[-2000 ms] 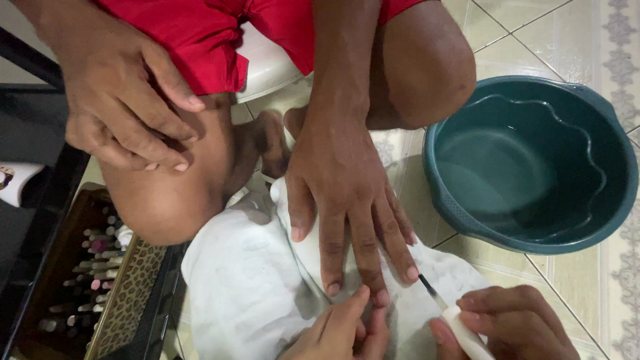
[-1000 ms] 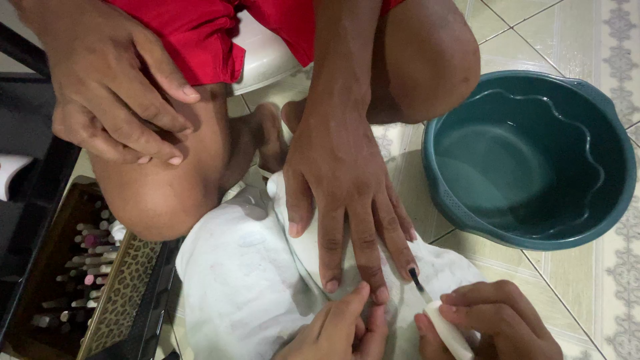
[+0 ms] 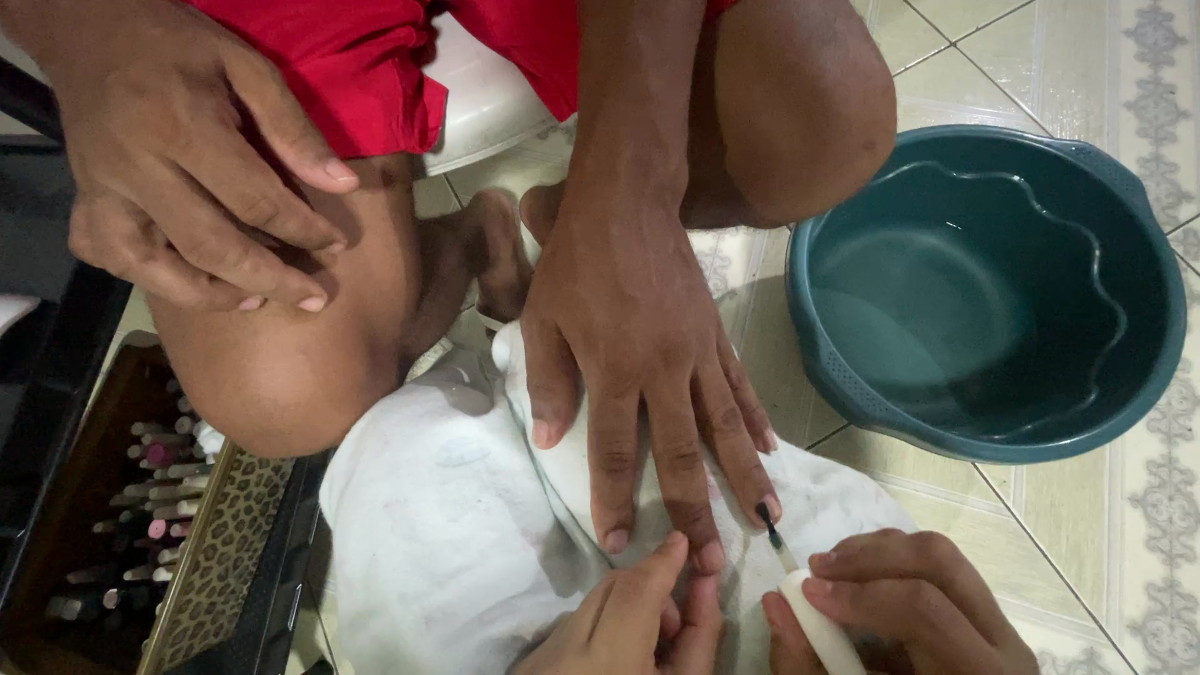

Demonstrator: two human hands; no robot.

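Note:
My right hand (image 3: 905, 600) holds a nail polish brush by its white cap (image 3: 823, 623). The dark bristles (image 3: 769, 525) touch the ring fingernail of another person's hand (image 3: 647, 356), which lies palm down with fingers spread on a white cloth (image 3: 450, 525). My left hand (image 3: 628, 614) grips that person's middle fingertip between thumb and a finger. The lower parts of both my hands are cut off by the frame's bottom edge.
A green plastic basin (image 3: 937, 309) with water stands on the tiled floor at right. At lower left, a box with leopard-print trim (image 3: 225, 553) holds several nail polish bottles (image 3: 159, 506). The person's other hand (image 3: 197, 178) rests on their knee, below red shorts (image 3: 347, 75).
Two seconds ago the brush tip was just beside the ring finger's tip; now it is on that nail. My left hand keeps its hold on the middle finger.

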